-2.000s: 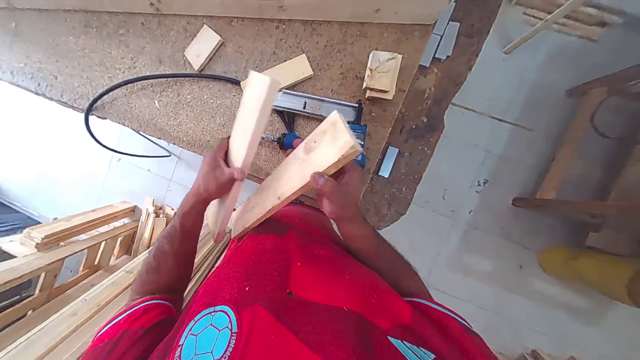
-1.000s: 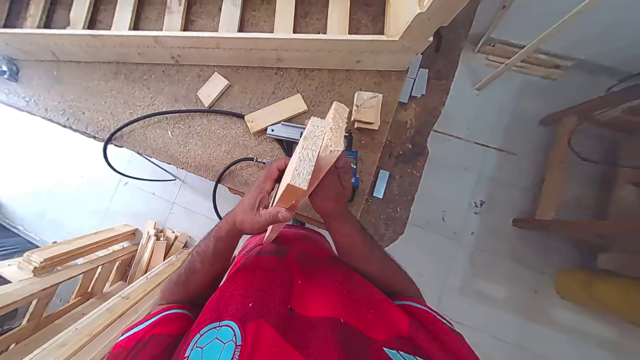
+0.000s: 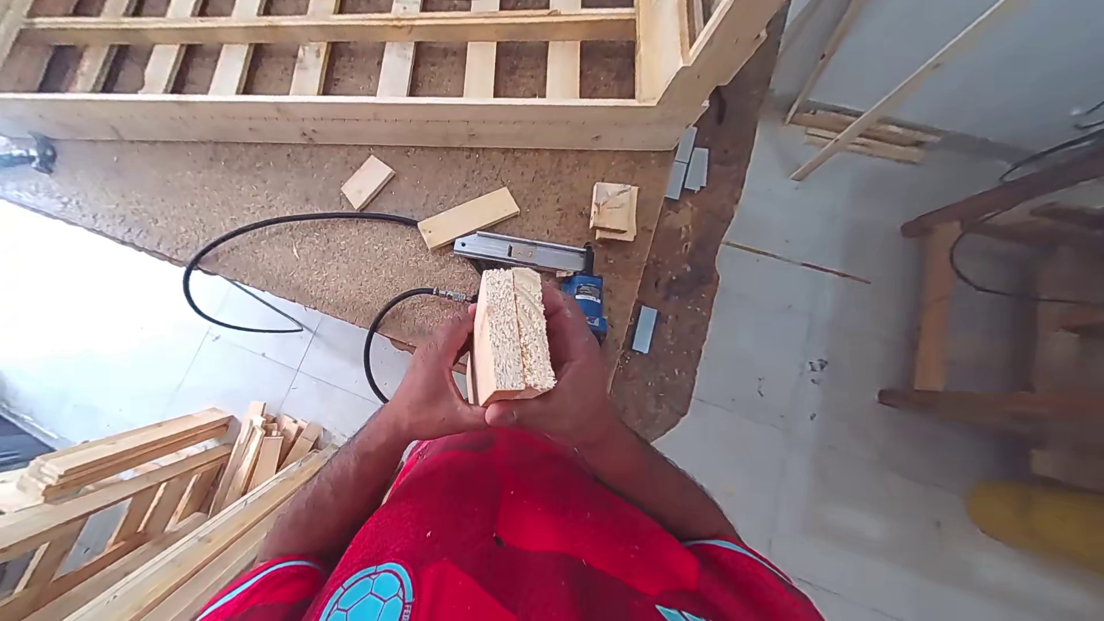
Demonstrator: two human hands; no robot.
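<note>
Two wooden boards [image 3: 516,336] are pressed face to face between my hands, their rough sawn ends turned up toward me. My left hand [image 3: 440,384] grips them from the left side, and my right hand [image 3: 573,379] from the right; the thumbs meet low in front. Just beyond the boards, a blue pneumatic nail gun [image 3: 585,302] with a metal magazine [image 3: 522,252] lies on the particleboard bench top, partly hidden by the boards and my right hand. A black air hose [image 3: 297,218] runs from the bench over its edge at the left.
A slatted wooden frame [image 3: 345,121] lies across the far bench. Offcuts [image 3: 468,217] and a small wood stack [image 3: 614,211] sit near the nail gun. Staple strips [image 3: 644,329] lie at the right. Lumber [image 3: 129,448] is piled at lower left; a wooden stand [image 3: 940,310] is at right.
The two boards, spread apart in a V two seconds ago, are now together with their ends side by side. The view has shifted, showing more of the slatted frame.
</note>
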